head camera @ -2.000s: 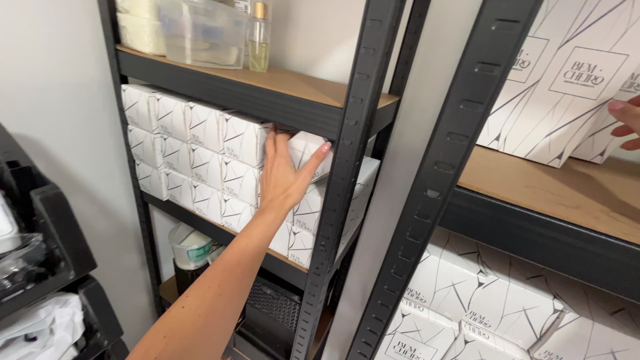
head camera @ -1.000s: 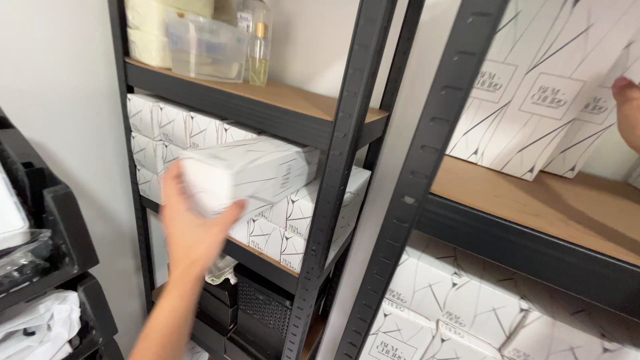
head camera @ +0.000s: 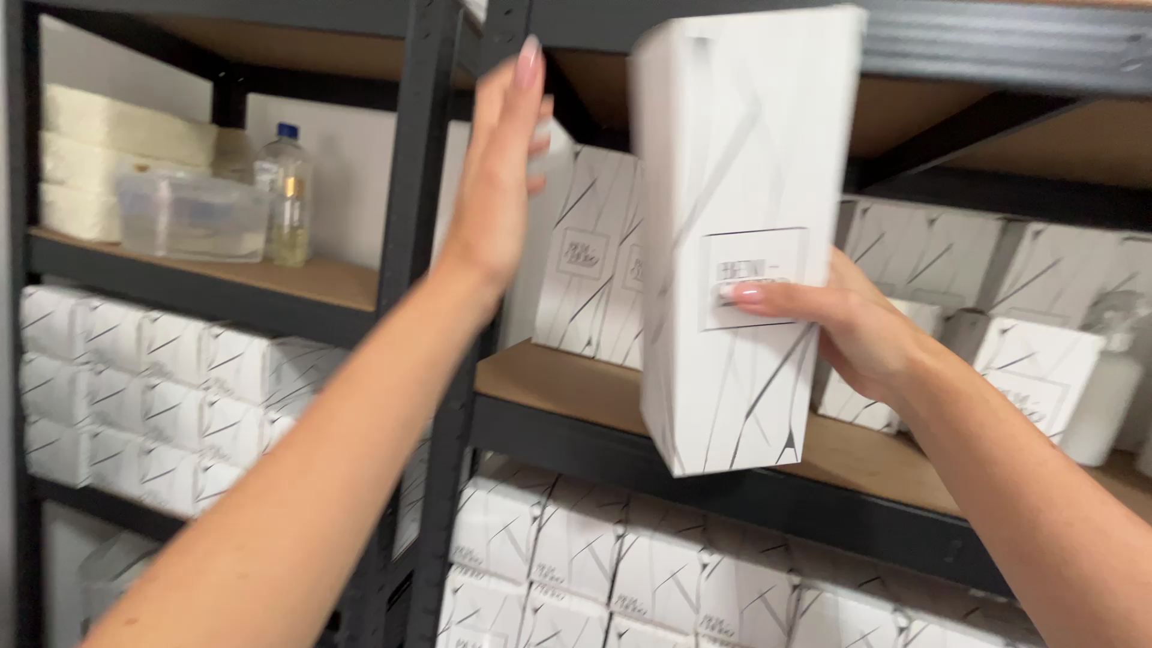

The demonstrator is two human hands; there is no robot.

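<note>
My right hand (head camera: 855,324) grips a tall white patterned cardboard box (head camera: 747,180) by its lower right side, thumb across the framed print on its front. The box is held upright in front of the right shelf. My left hand (head camera: 499,171) is raised to the left of that box, before the shelf uprights, fingers pointing up. Behind its fingers a blurred whitish thing shows in part; whether the hand touches it cannot be told. More tall boxes of the same pattern (head camera: 580,256) stand on the shelf between my hands.
Black metal shelf uprights (head camera: 418,171) part the two racks. Stacked white boxes (head camera: 144,396) fill the lower left shelf. Above them are a clear plastic bin (head camera: 193,216) and bottles (head camera: 288,198). Smaller boxes (head camera: 1035,369) and a spray bottle (head camera: 1107,387) stand at right. Further boxes (head camera: 661,558) lie below.
The view has swung right. My left hand, on a long box at the left rack one second ago, is now raised near the uprights. My right hand now holds a tall box in full view.
</note>
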